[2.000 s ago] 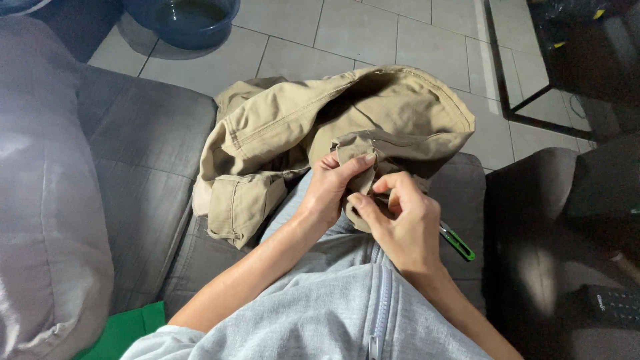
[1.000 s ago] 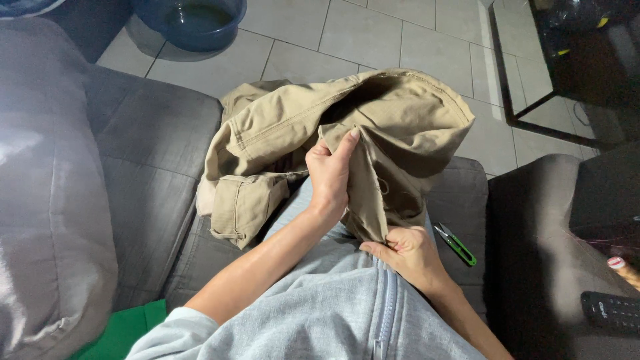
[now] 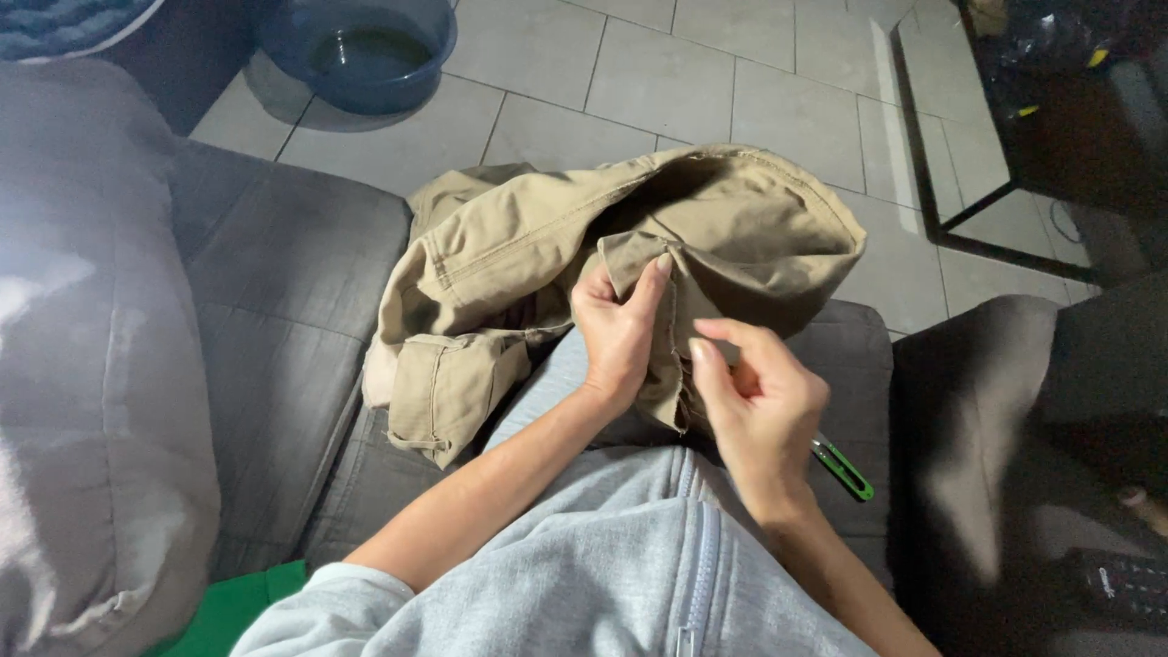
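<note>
A khaki cloth garment (image 3: 529, 219) with stitched seams lies bunched over my lap and the sofa seat. My left hand (image 3: 620, 319) grips a folded edge of it, with the thumb on top near a raw, frayed seam. To the right of that seam is my right hand (image 3: 753, 392), raised a little, its thumb and index finger close together but with a small gap; whether it holds a fine thread cannot be seen. Green-handled thread snips (image 3: 842, 468) rest on the grey seat, right of my right wrist.
Blue plastic basin (image 3: 365, 55) holding some liquid on the tiled floor (image 3: 657, 82). At left are a grey cushion (image 3: 82, 365) and green cloth (image 3: 239, 607). The sofa's armrest (image 3: 967, 438) is at right, with a remote control (image 3: 1127, 579) beyond. A dark-framed glass table (image 3: 931, 201) stands at upper right.
My right hand has let go of the lower end of the garment's edge and risen beside the seam. My left hand still grips the cloth higher up.
</note>
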